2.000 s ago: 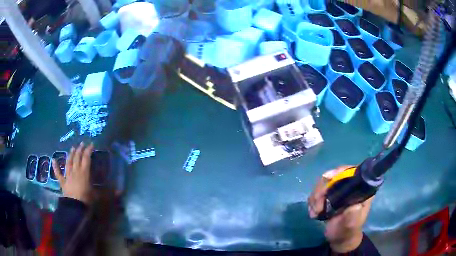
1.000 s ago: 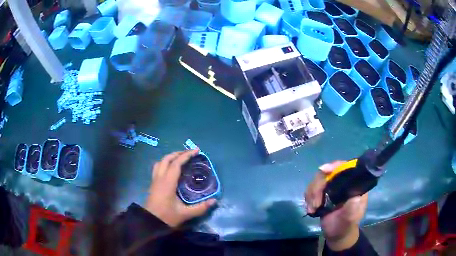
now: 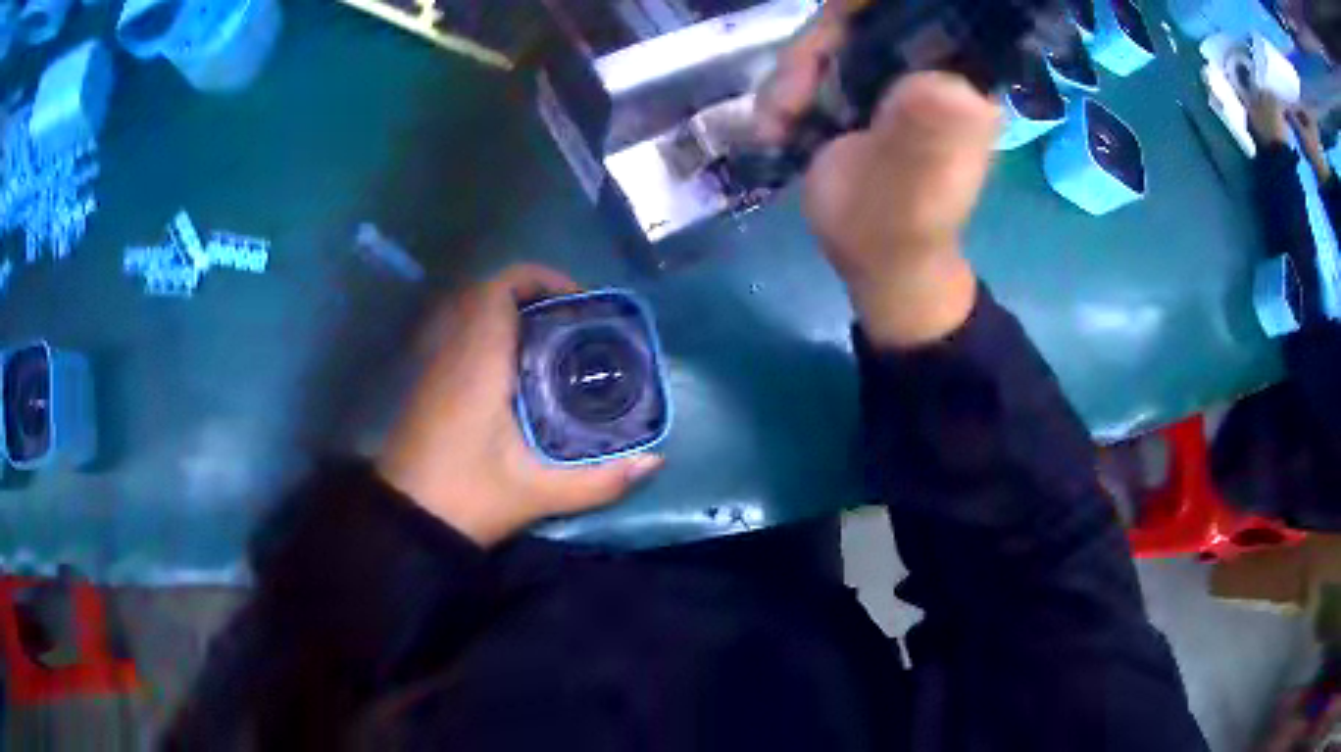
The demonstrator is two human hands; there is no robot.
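A speaker unit (image 3: 594, 376) with a light-blue rim and black round cone faces up near the bench's front edge. My left hand (image 3: 493, 426) is wrapped around its left side. My right hand (image 3: 905, 184) grips the black electric screwdriver (image 3: 941, 44) above the front of the screw feeder (image 3: 691, 140). The tool is blurred and cut off by the top edge. Its bit tip cannot be made out against the feeder's metal front.
Small blue strips (image 3: 191, 253) and a speaker unit (image 3: 52, 404) lie at left. Blue housings (image 3: 221, 37) are at upper left. More speaker units (image 3: 1096, 154) stand at upper right. Another person's hand (image 3: 1268, 118) is at far right. A red stool (image 3: 1199, 492) stands below.
The view has shifted, with bench objects now higher in the picture. My right hand has moved the screwdriver up and left to the screw feeder's front. My left hand still holds the speaker unit.
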